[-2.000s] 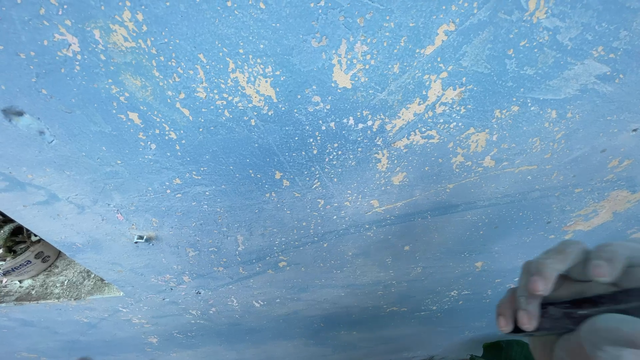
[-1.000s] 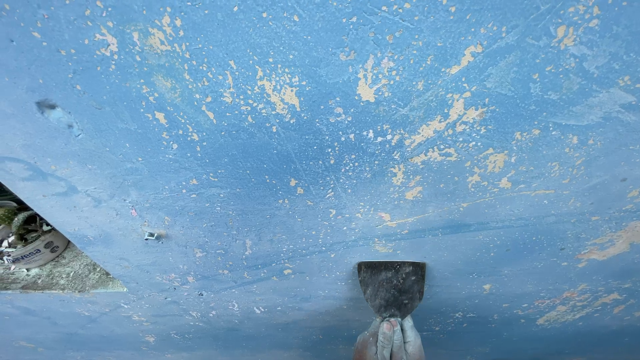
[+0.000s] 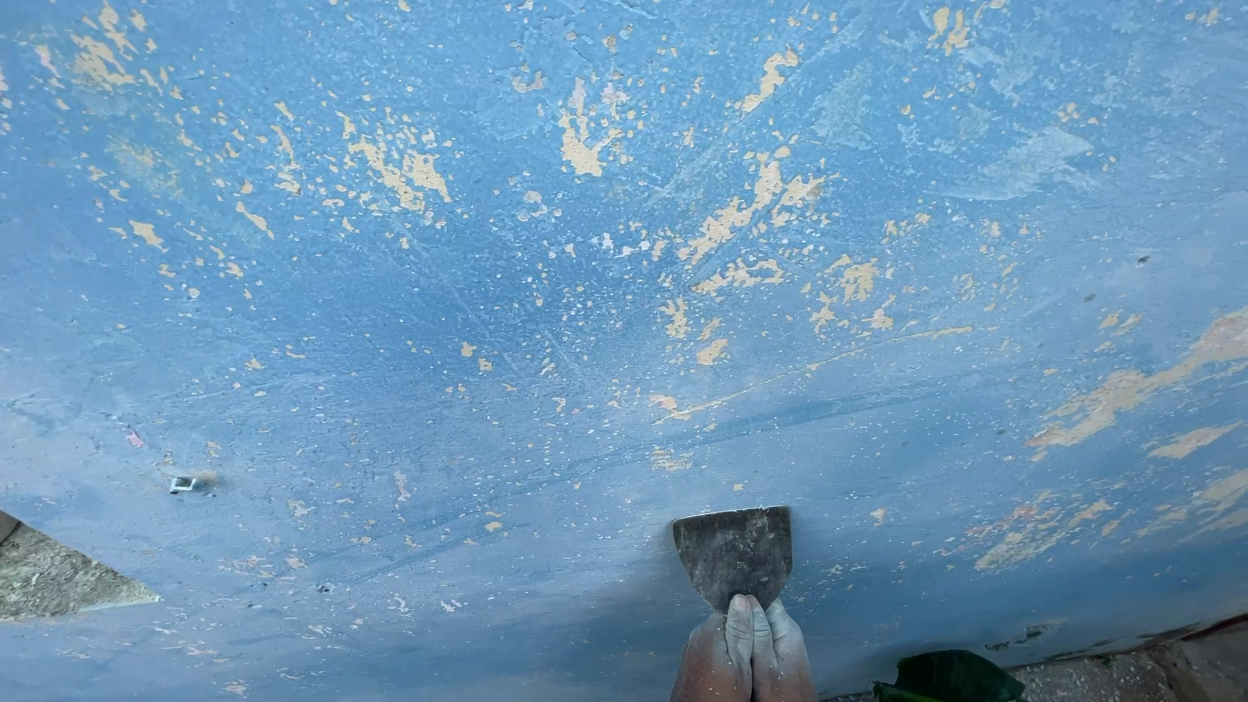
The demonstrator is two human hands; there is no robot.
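Note:
A putty knife with a wide, worn dark metal blade lies against a blue painted wall, its straight edge pointing up in the view. What looks like my right hand grips it from below, at the bottom edge right of centre. Pale dust coats the fingers, which are pressed together over the narrow end of the blade. The handle is hidden. My left hand cannot be made out. Cream patches of bare undercoat show where the blue paint is chipped, above the blade and to its right.
A small square metal-edged fitting sits in the wall at lower left. Rough grey ground shows past the wall's corner at far left. A dark green leaf and stone-like paving lie at the bottom right.
The hand with the tool has come from the lower right corner to the lower middle, where the blade shows against the wall. The view has shifted somewhat.

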